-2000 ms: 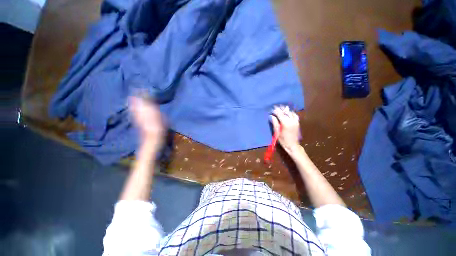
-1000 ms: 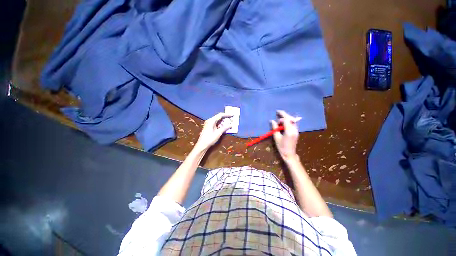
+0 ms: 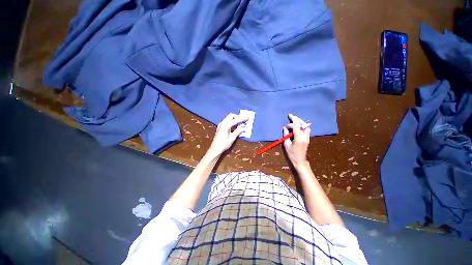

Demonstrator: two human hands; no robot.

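Observation:
A blue garment piece with seams lies spread and folded on the table, its lower edge near the table's front. My left hand holds a small white card template flat on the cloth near that lower edge. My right hand holds a long red pencil between its fingers, to the right of the card. The pencil's red end points down and left, and its pale end points up and right. Part of the card is hidden under my left fingers.
The worn brown table has a chipped front edge. A dark mobile phone lies right of the cloth. A pile of blue garment pieces lies at the right. Grey floor shows at the lower left.
My left hand has come from the left, a blur over the cloth, to holding the white card, which then shifts slightly right. The cloth's lower edge is spread flatter. The pencil has swung to a slant.

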